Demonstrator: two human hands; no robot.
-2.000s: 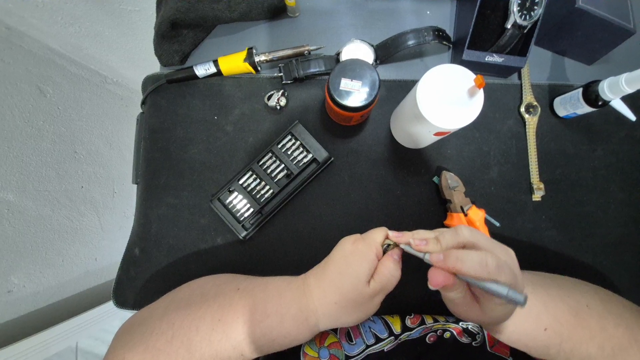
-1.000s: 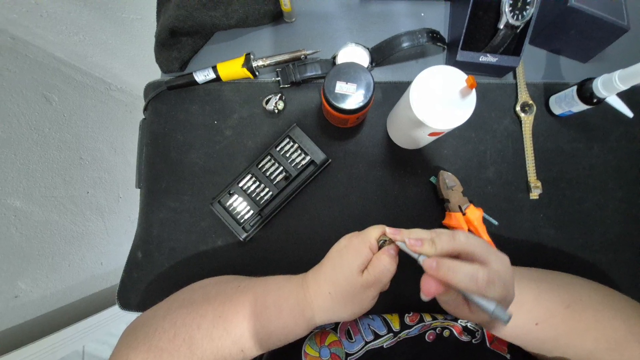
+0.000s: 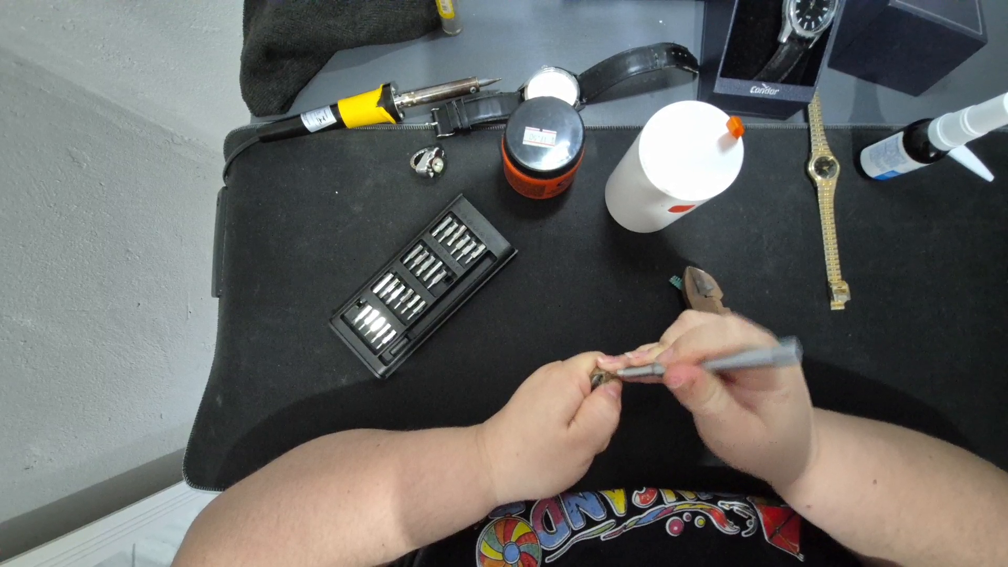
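My left hand (image 3: pixel 555 425) pinches a small metal piece (image 3: pixel 603 379), perhaps a watch part, between thumb and fingers; most of it is hidden. In my right hand (image 3: pixel 736 394) is a slim grey screwdriver-like tool (image 3: pixel 748 359), blurred at its back end, its tip touching or very near the small piece. Pliers (image 3: pixel 703 291) lie just beyond my right hand, which covers their handles. A black case of screwdriver bits (image 3: pixel 424 285) rests on the black mat, up and to the left of my left hand.
Farther back stand a black-lidded jar (image 3: pixel 543 146), a white bottle (image 3: pixel 673 169) and a small spray bottle (image 3: pixel 898 153). A soldering iron (image 3: pixel 366 108), a ring-like piece (image 3: pixel 428 161), a black-strapped watch (image 3: pixel 472 112), a gold-coloured watch (image 3: pixel 824 201) and a boxed watch (image 3: pixel 809 20) lie around them.
My right hand has turned the tool to a flatter angle, its back end now pointing slightly up in view. The hand now covers the orange plier handles, which showed before. My left hand keeps its pinch.
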